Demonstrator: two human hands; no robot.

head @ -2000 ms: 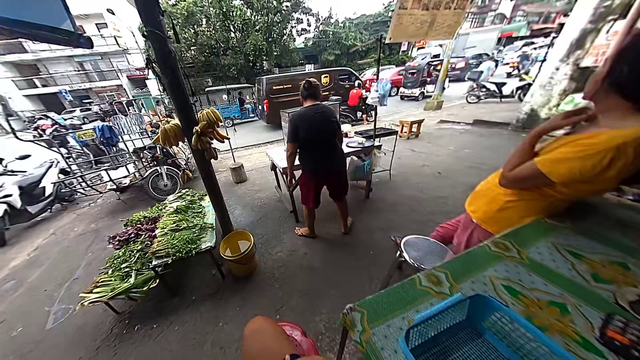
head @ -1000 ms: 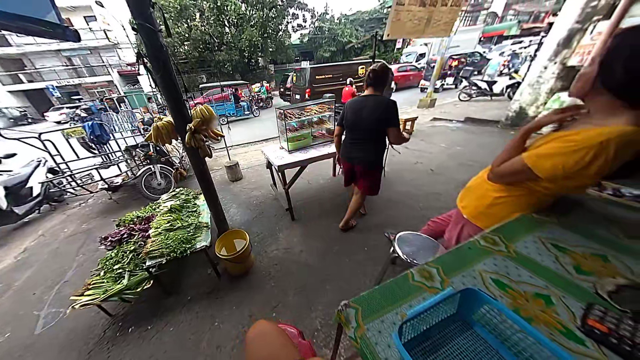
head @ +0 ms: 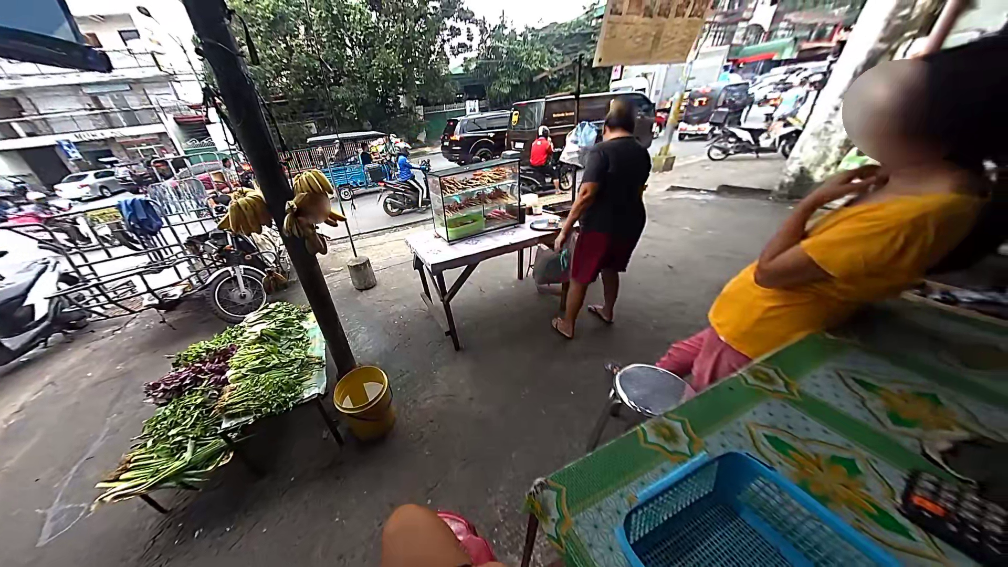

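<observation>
Neither of my hands shows. At the bottom edge is a bare, rounded body part [head: 425, 535], a knee or an arm, I cannot tell which, beside something pink [head: 466, 537]. To its right, a blue plastic basket [head: 669, 504] sits on a table with a green patterned cover [head: 598, 465]. A calculator or remote with dark keys [head: 953, 508] lies near the right edge. Leafy vegetables [head: 268, 354] are spread on a low stand at left, next to a yellow bucket [head: 365, 398] at the foot of a dark post [head: 276, 181] hung with bananas [head: 244, 211].
A person in a yellow shirt [head: 850, 244] leans at the right, near a round metal stool [head: 650, 390]. Farther off, a person in a black shirt [head: 618, 189] stands by a table [head: 465, 250] bearing a glass display case of skewered food [head: 476, 197]. Metal barriers, motorcycles and street traffic lie beyond.
The person in the black shirt, seen walking away from the table one second ago, now stands at its right end. Vehicles on the street have moved. The person in yellow stays at the right.
</observation>
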